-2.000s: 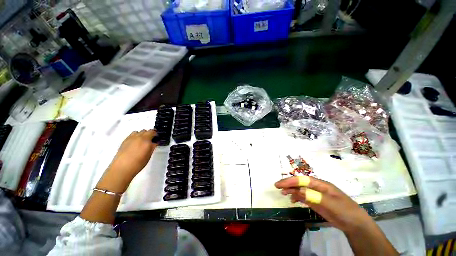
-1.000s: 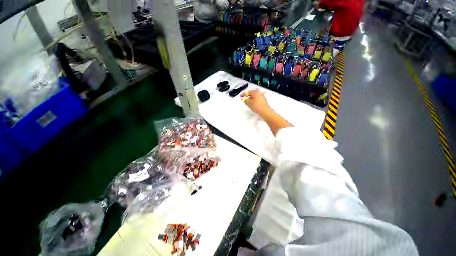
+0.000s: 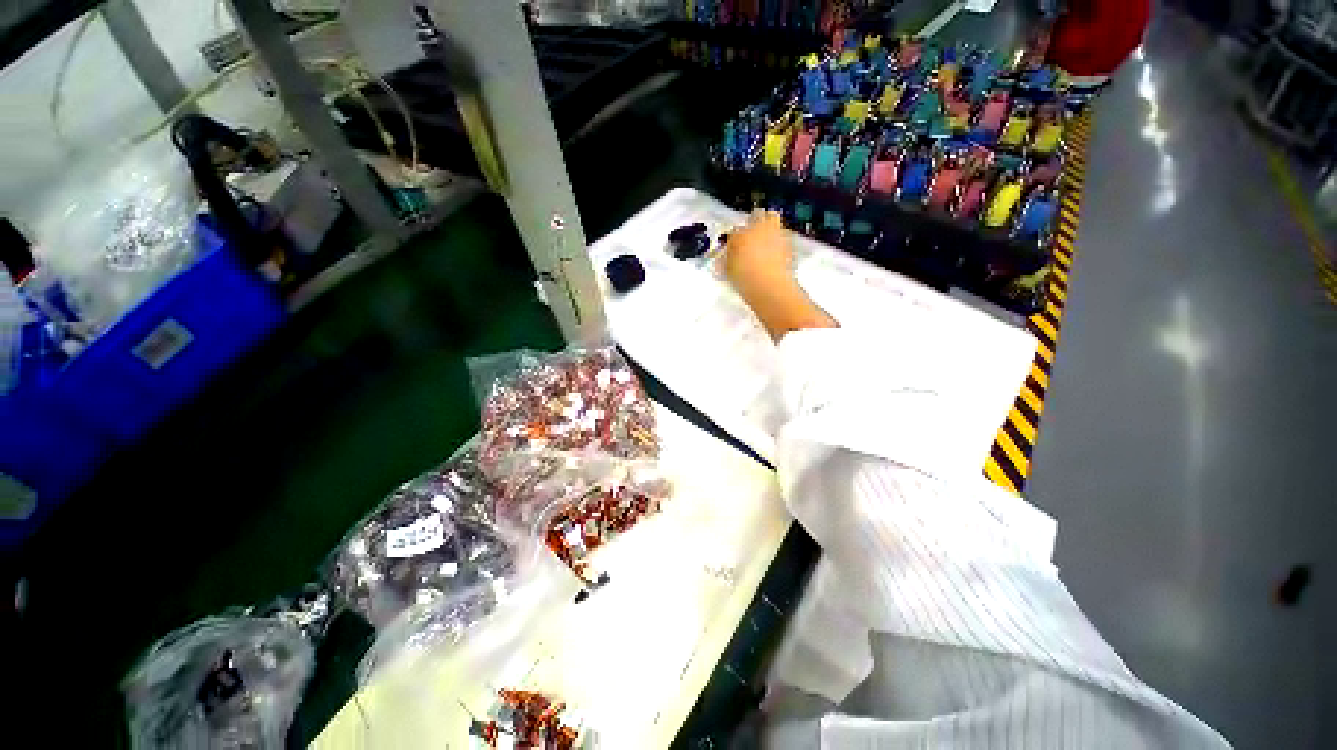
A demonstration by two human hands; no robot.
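Observation:
My right hand [image 3: 763, 261] is at the far end of the white second tray [image 3: 880, 311], its fingers beside small black pieces [image 3: 689, 240]. The fingertips are small and partly hidden, so I cannot tell whether they grip a piece. Another black piece [image 3: 625, 273] lies in the tray further left. My left hand is out of the picture. A loose pile of copper-coloured parts [image 3: 531, 721] lies on the white work sheet [image 3: 667, 623] at the bottom edge.
The bag of copper-coloured parts [image 3: 565, 418], bag of silver-grey parts [image 3: 418, 550] and bag of small black parts [image 3: 220, 689] line the sheet's left side. A metal post [image 3: 535, 191] stands by the tray. Colourful parts [image 3: 909, 139] fill a rack behind. Someone's red sleeve [image 3: 1100, 32] shows above.
The view has swung right from the black housings, and my left hand has left the picture. My right hand has gone from beside the copper-coloured pile to the second tray's far end.

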